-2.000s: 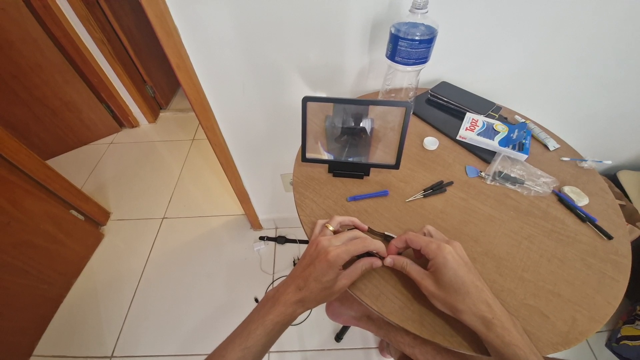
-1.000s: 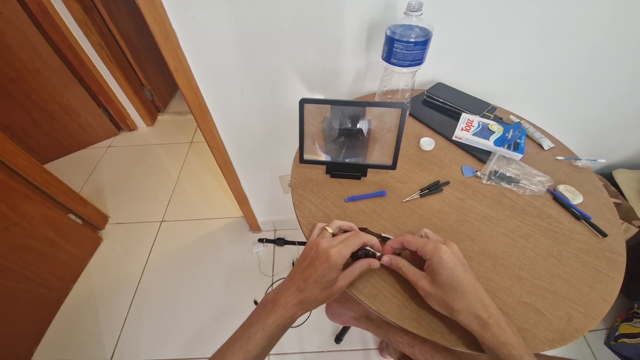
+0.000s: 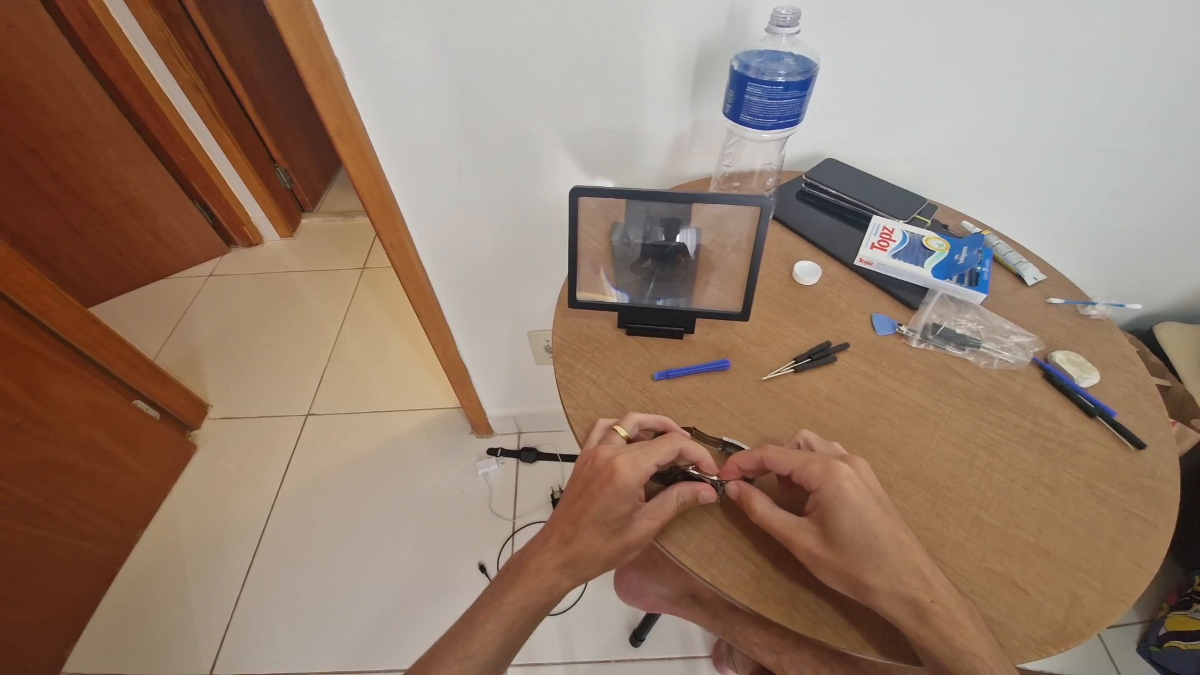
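A small dark item with a shiny metal edge point(image 3: 698, 475) is pinched between the fingertips of my left hand point(image 3: 633, 478) and my right hand point(image 3: 816, 483). The fingers hide much of it, and its kind cannot be told. Behind the fingertips shows a curved brown part point(image 3: 705, 435) with a silvery end; whether it belongs to the held item is unclear. A gold ring is on my left hand. Beyond the hands lie a blue plastic pry tool point(image 3: 692, 369) and several small black-handled screwdrivers point(image 3: 808, 359). A framed magnifier screen point(image 3: 666, 251) stands upright behind them.
The round wooden table point(image 3: 984, 506) also bears a plastic bottle point(image 3: 771, 94), white cap point(image 3: 806, 273), swab box point(image 3: 923, 258), phone point(image 3: 867, 189), clear bag point(image 3: 975, 328), tube point(image 3: 1008, 255) and black pen-like tools point(image 3: 1092, 408). A black smartwatch point(image 3: 530, 455) and cable point(image 3: 502, 553) lie on the floor.
Between my fingertips, more of the dark, shiny item shows than two seconds ago. Both hands stay close together at the table's near edge.
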